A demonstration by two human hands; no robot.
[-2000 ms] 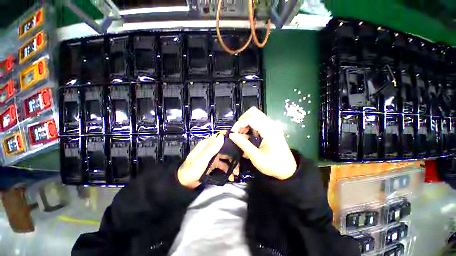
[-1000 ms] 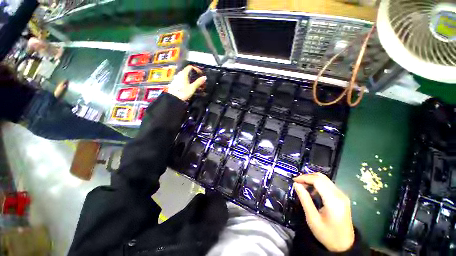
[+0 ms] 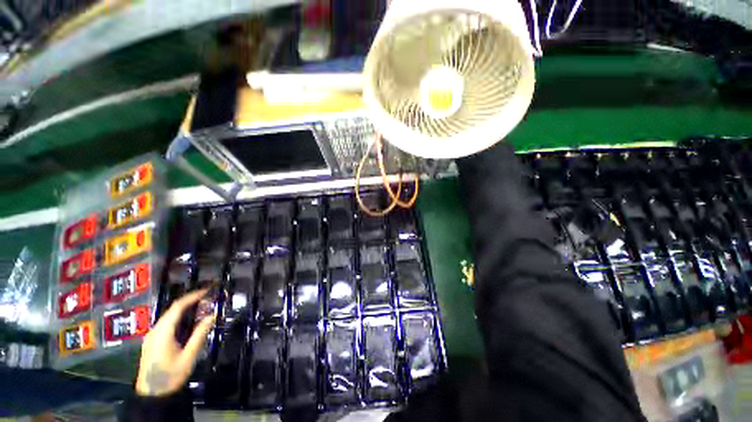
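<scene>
The large black blister tray lies in front of me, with dark housings in its rows of pockets. My left hand is at the tray's left edge, thumb and forefinger spread around a pocket; whether they touch the dark housing between them is unclear. My right arm stretches forward across the green mat. Its sleeve ends behind the round cream fan, and my right hand is hidden there. A few pale specks show beside the sleeve, which covers the rest of that spot.
A clear tray of red and yellow units lies at left. The instrument stands behind the black tray, with an orange cable hanging down. More black blister trays lie at right. A clear tray of dark units is at lower right.
My view has turned and the fan is now near the top centre. My right hand has left the black tray, its arm reaching forward. My left hand has moved nearer along the tray's left side.
</scene>
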